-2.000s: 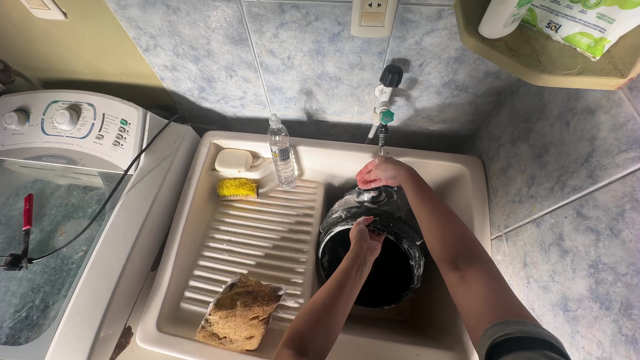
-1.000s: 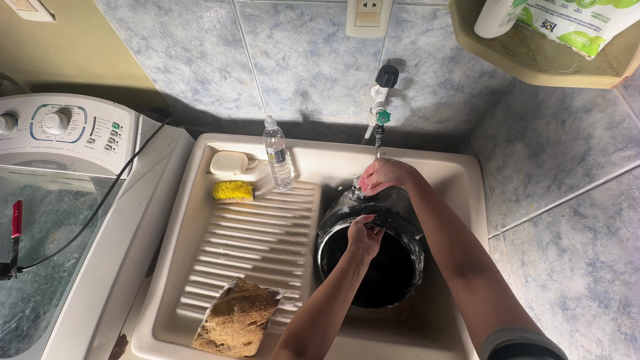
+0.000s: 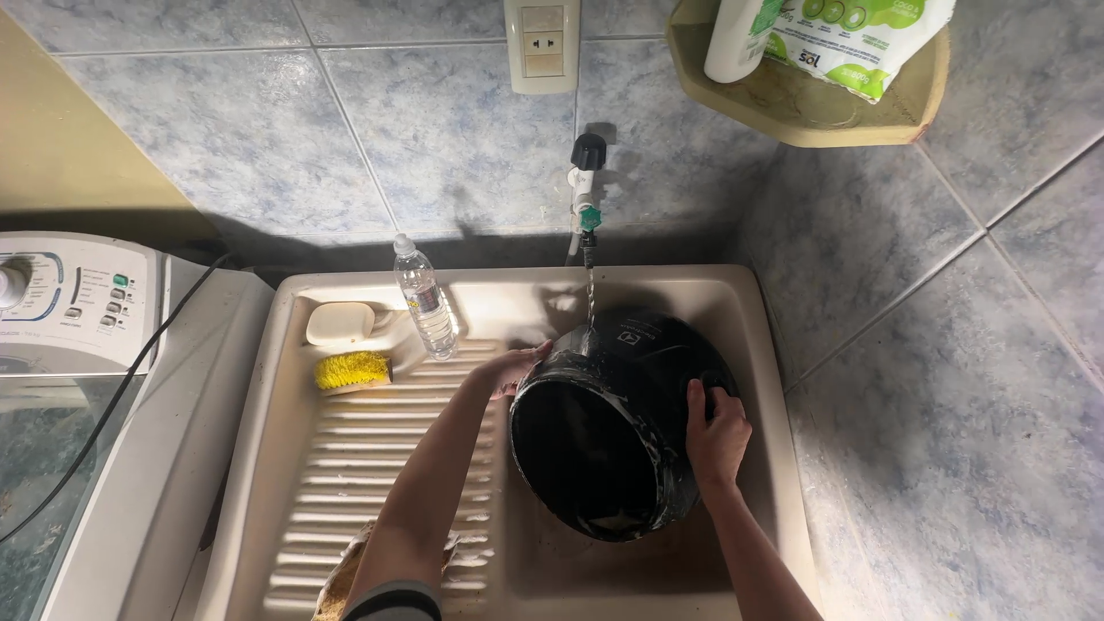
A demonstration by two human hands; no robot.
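A black round tub or pot (image 3: 673, 371) lies tilted in the basin of the laundry sink (image 3: 535, 280), its dark opening toward me and white suds around its rim. My left hand (image 3: 511, 369) holds the rim on its left side. On the right side, my right hand (image 3: 718, 431) grips it at a dark knob or handle. Water runs from the tap (image 3: 586, 198) onto the tub's upper side. The underside of the tub is hidden.
On the ribbed washboard side are a soap bar (image 3: 340, 324), a yellow scrub brush (image 3: 354, 370), a plastic bottle (image 3: 425, 297) and a brown cloth or sponge (image 3: 341, 578), partly behind my left arm. A washing machine (image 3: 198, 345) adjoins at left; a corner shelf (image 3: 819, 129) juts out above.
Both hands have moved apart to opposite sides of the tub, which has turned. The water stream, earlier at one hand, now falls on the tub. The view has shifted.
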